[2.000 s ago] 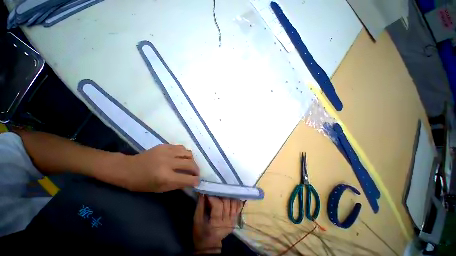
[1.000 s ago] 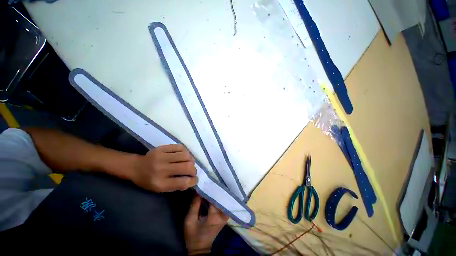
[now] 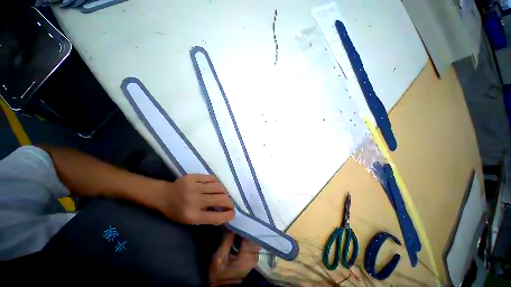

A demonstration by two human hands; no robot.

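Observation:
A long band piece (image 3: 172, 138), pale with a blue-grey edge, lies slanted along the near table edge. My left hand (image 3: 201, 200) is closed over its middle, fingers curled on it. My right hand (image 3: 235, 259) is at the bottom, below the band's near end and partly hidden by it; its fingertips and any needle or thread in them cannot be made out. A second, narrower band piece (image 3: 229, 129) lies flat beyond the first, its near end close to or under it.
Green-handled scissors (image 3: 341, 246) and a curved navy piece (image 3: 372, 257) lie on the tan board (image 3: 437, 140). Dotted navy strips (image 3: 403, 216), a crinkled plastic bag (image 3: 367, 156) and yellow tape lie right. Loose threads spread near the bottom edge. More band pieces (image 3: 101, 4) show top left.
The held band's near end, earlier tilted up almost level across the view over my right hand, now slants down to the right in line with the rest. The view has shifted slightly.

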